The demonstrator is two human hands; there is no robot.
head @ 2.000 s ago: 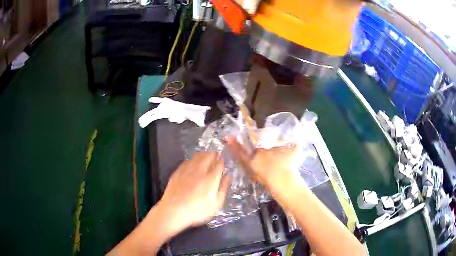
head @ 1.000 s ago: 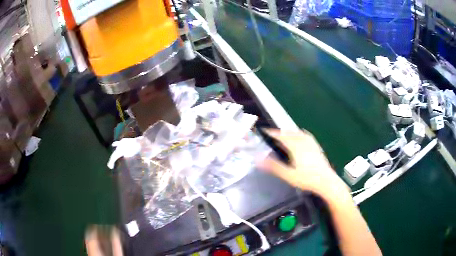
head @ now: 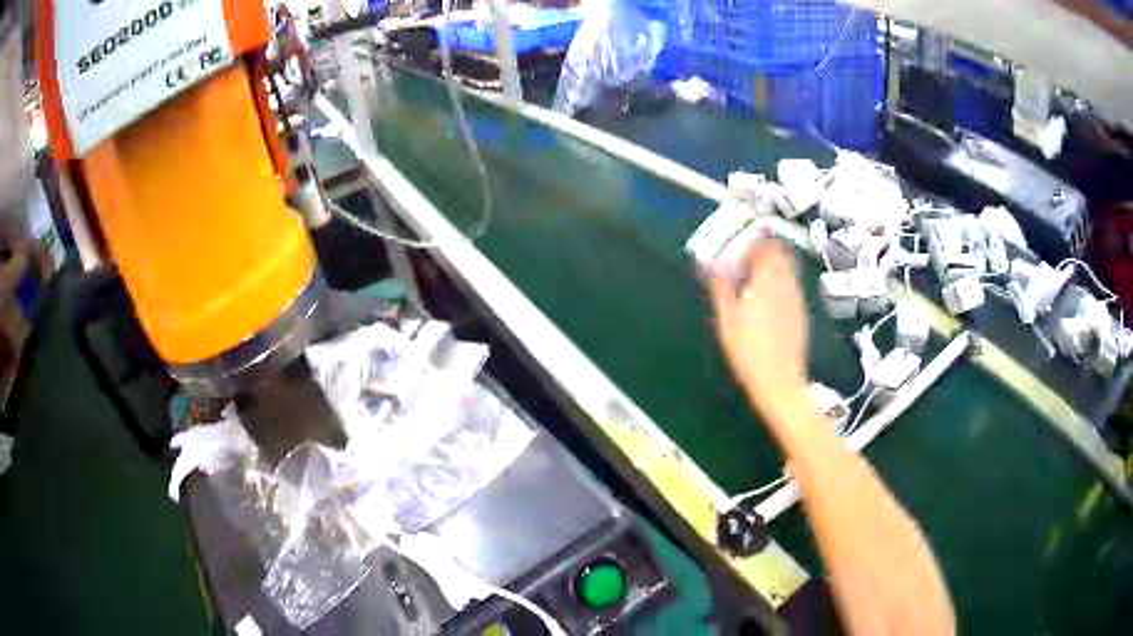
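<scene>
My right hand (head: 760, 311) reaches out over the green conveyor, its fingers on a white power adapter (head: 726, 234) at the left edge of the adapter pile; the fingers are blurred. My left hand is out of the picture. Several more white adapters (head: 857, 205) with thin white cords lie heaped on the belt. Crinkled clear film (head: 410, 410) covers the black machine base. The grey-brown horn (head: 292, 416) points down at the film. A white cord (head: 466, 581) runs from the film across the base's front.
The orange welder head (head: 199, 211) stands at the left. A green button (head: 601, 581) is at the base's front corner. A white guide bar (head: 870, 429) with a black knob (head: 743, 531) slants across the belt. A pale rail (head: 497, 298) edges the conveyor (head: 596, 273). Blue crates (head: 795, 75) stand beyond.
The view has turned right toward the conveyor. My right hand has moved from beside the film out to the adapter pile and onto an adapter. My left hand has left the picture.
</scene>
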